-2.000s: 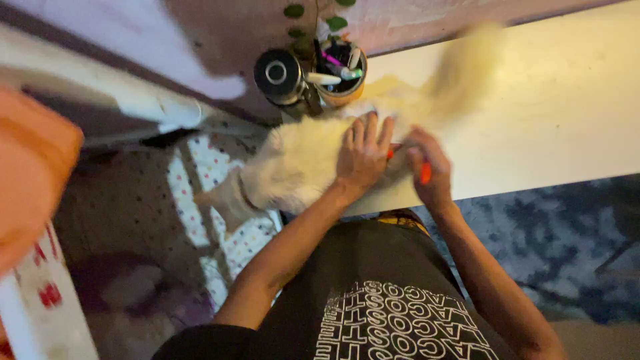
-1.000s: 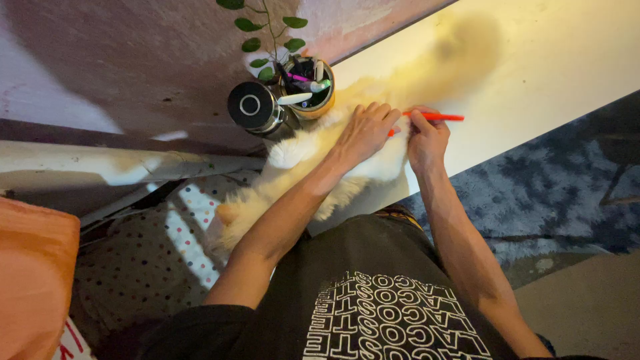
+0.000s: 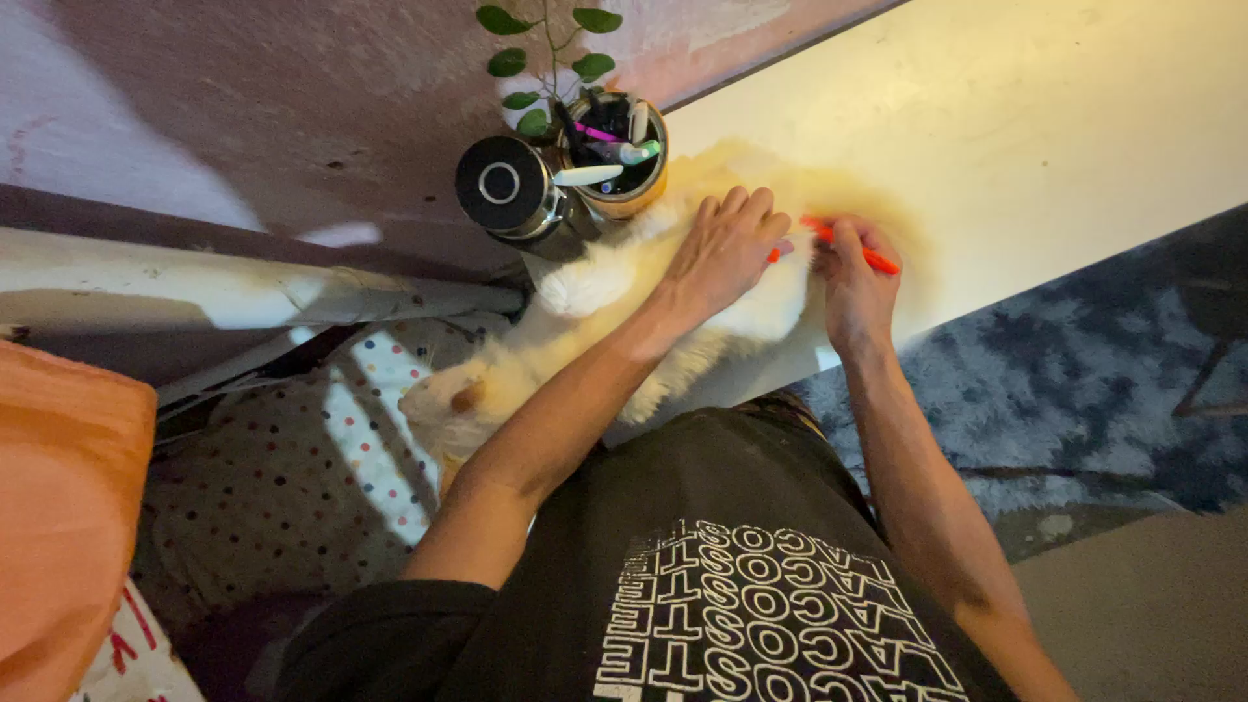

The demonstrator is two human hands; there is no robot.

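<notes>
A cream and white long-haired cat (image 3: pixel 624 292) lies along the near edge of a white table (image 3: pixel 1053 127), its head hanging past the end at the lower left. My left hand (image 3: pixel 731 244) rests on the cat's back half, fingers bent into the fur. A small orange-red piece (image 3: pixel 774 255) shows at its fingertips; whether it is held there cannot be told. My right hand (image 3: pixel 863 278) grips a thin orange-red tool (image 3: pixel 882 261), maybe a comb, whose end lies against the fur. Its working part is hidden. The cat's tail is blurred behind my right hand.
Beyond the cat stand a pen holder (image 3: pixel 648 195) full of pens and a black-lidded bottle (image 3: pixel 499 185), close to the wall. A leafy plant stem (image 3: pixel 554 58) rises behind them. Dotted fabric (image 3: pixel 283 487) lies below left, orange cloth (image 3: pixel 68 517) at the far left, a blue mottled rug (image 3: pixel 1072 390) right.
The orange-red tool in my right hand has turned and now slants down to the right. The cat's tail has moved from the upper right to behind my right hand.
</notes>
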